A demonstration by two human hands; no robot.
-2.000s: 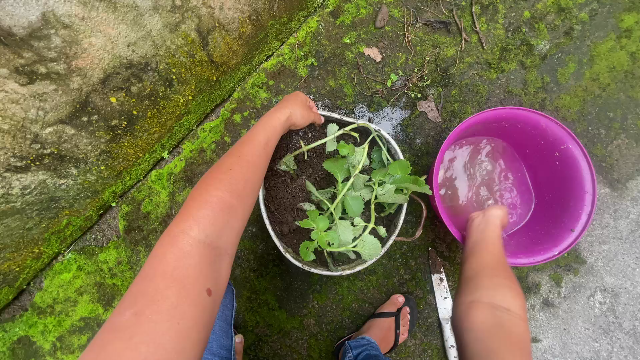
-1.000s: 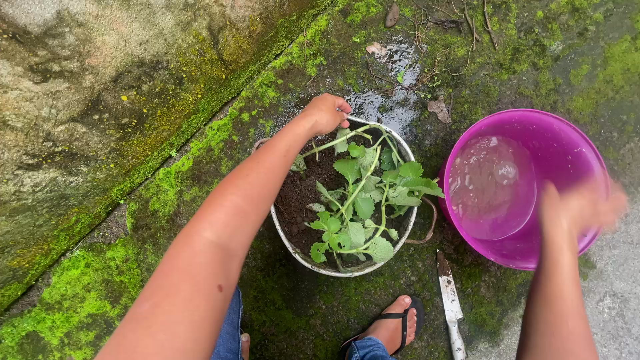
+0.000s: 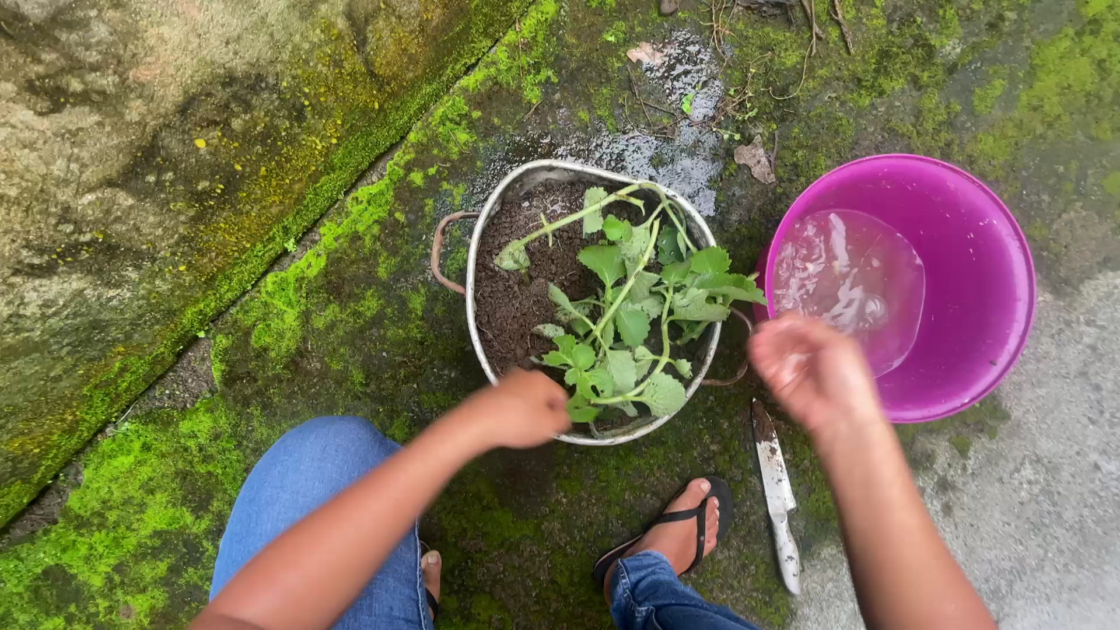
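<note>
A metal pot (image 3: 475, 302) with rusty loop handles holds dark soil (image 3: 516, 297) and a leafy green plant (image 3: 632, 324) whose stems bend over. At the pot's lower left rim is my left hand (image 3: 523, 409), fingers curled, beside the lowest leaves; whether it grips anything is unclear. My right hand (image 3: 809, 363), blurred and cupped, hangs over the near left rim of a purple plastic basin (image 3: 971, 280). Cloudy water (image 3: 862, 284) lies in the basin. No object shows in that hand, though its palm is partly hidden.
A soil-stained kitchen knife (image 3: 775, 490) lies on the mossy ground below the basin. My foot in a black flip-flop (image 3: 682, 529) is beneath the pot. A mossy stone wall (image 3: 175, 175) runs along the left. Wet ground (image 3: 674, 149) and dry leaves lie behind the pot.
My left hand has moved from the pot's far rim to its near rim. My right hand was in the basin's water, then over its right side, and is now at its left rim.
</note>
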